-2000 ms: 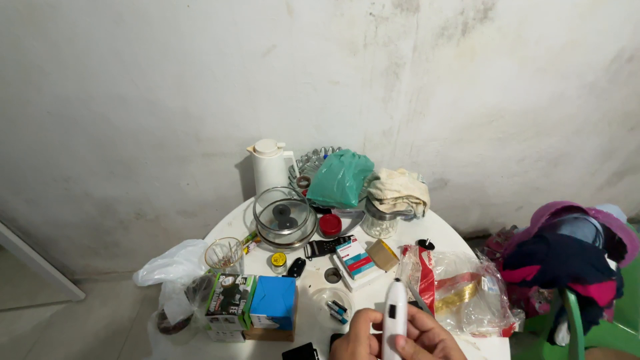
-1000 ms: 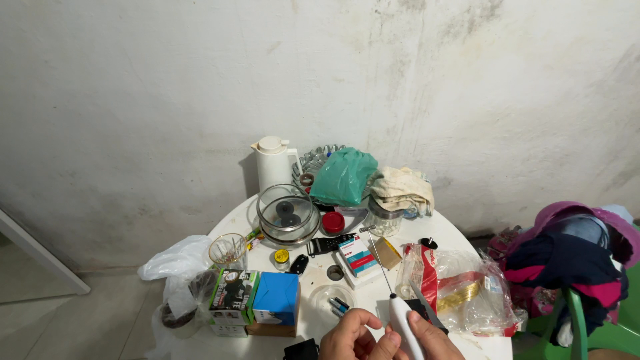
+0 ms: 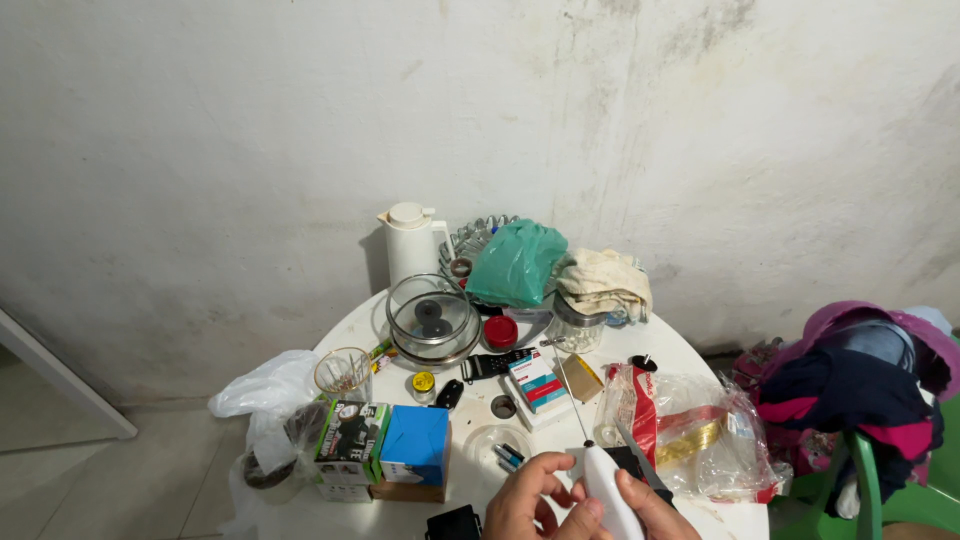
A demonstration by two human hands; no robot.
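A white handheld milk frother (image 3: 611, 495) with a thin metal shaft and a small whisk head (image 3: 553, 342) points up and away over the table. My right hand (image 3: 652, 506) grips its body from the right. My left hand (image 3: 536, 499) is at its left side, thumb near the body and index finger raised apart; whether it bears any of the weight I cannot tell. Just left of the hands, batteries (image 3: 510, 456) lie in a clear round dish (image 3: 480, 442). A knife (image 3: 641, 457) lies by the right hand, partly hidden, beside a black object.
On the round white table (image 3: 352, 326) stand a white thermos jug (image 3: 411, 244), glass lids (image 3: 435, 322), a teal plastic bag (image 3: 517, 262), a jar under a cloth (image 3: 604, 281), a medicine box (image 3: 536, 381), and cardboard boxes (image 3: 415, 446). Clothes (image 3: 847, 390) hang over a green chair (image 3: 866, 480) at right.
The frother has tilted from nearly upright, and its shaft now slants up to the left. My left hand's index finger has lifted from the frother's body.
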